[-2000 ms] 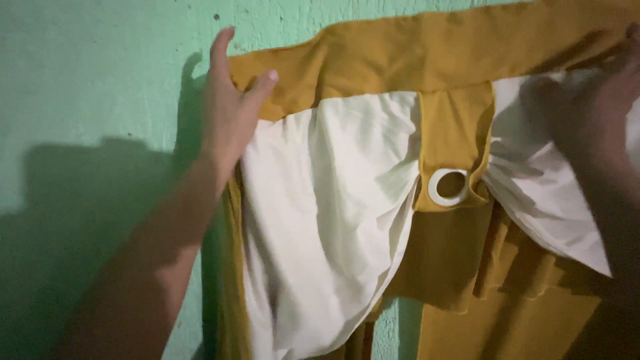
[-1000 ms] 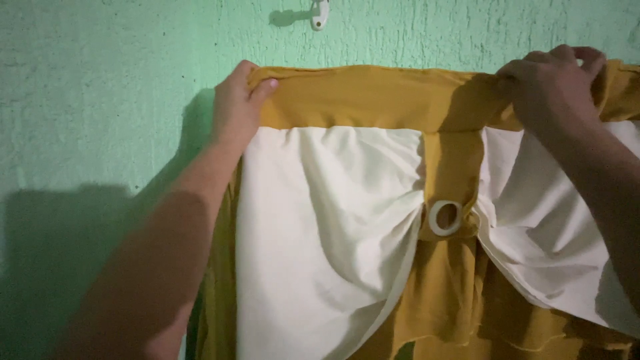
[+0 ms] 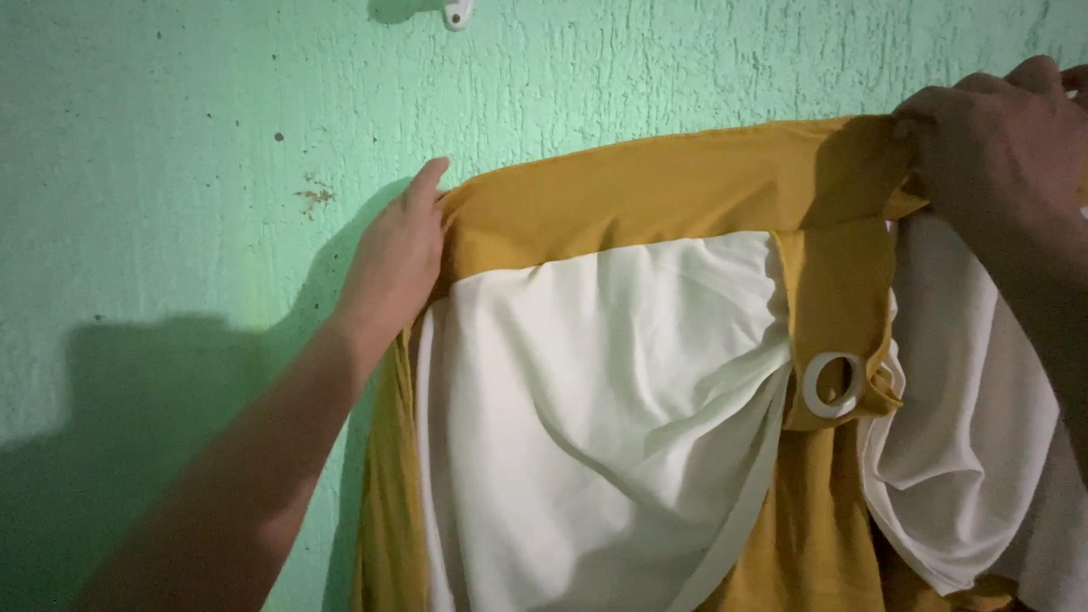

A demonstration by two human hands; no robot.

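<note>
A mustard and white curtain valance (image 3: 646,187) spans the view between my hands, its mustard top band pulled fairly straight and sloping up to the right. My left hand (image 3: 408,238) grips the band's left end, one finger raised above the edge. My right hand (image 3: 994,136) clasps the top edge at the upper right, where the cloth is bunched and partly hidden. White draped cloth (image 3: 612,408) hangs below the band in folds. On a mustard tab (image 3: 837,289) between the two white drapes sits a white ring (image 3: 831,385).
Behind the cloth stands a rough green painted wall (image 3: 212,170) with small dark marks. A small white bracket (image 3: 457,14) with a screw is fixed to it at the top. Shadows of the arms fall on the wall at left.
Since one second ago, the band has gone from nearly level to sloping up toward my right hand. The white bracket sits farther right, partly cut off, as the view has shifted.
</note>
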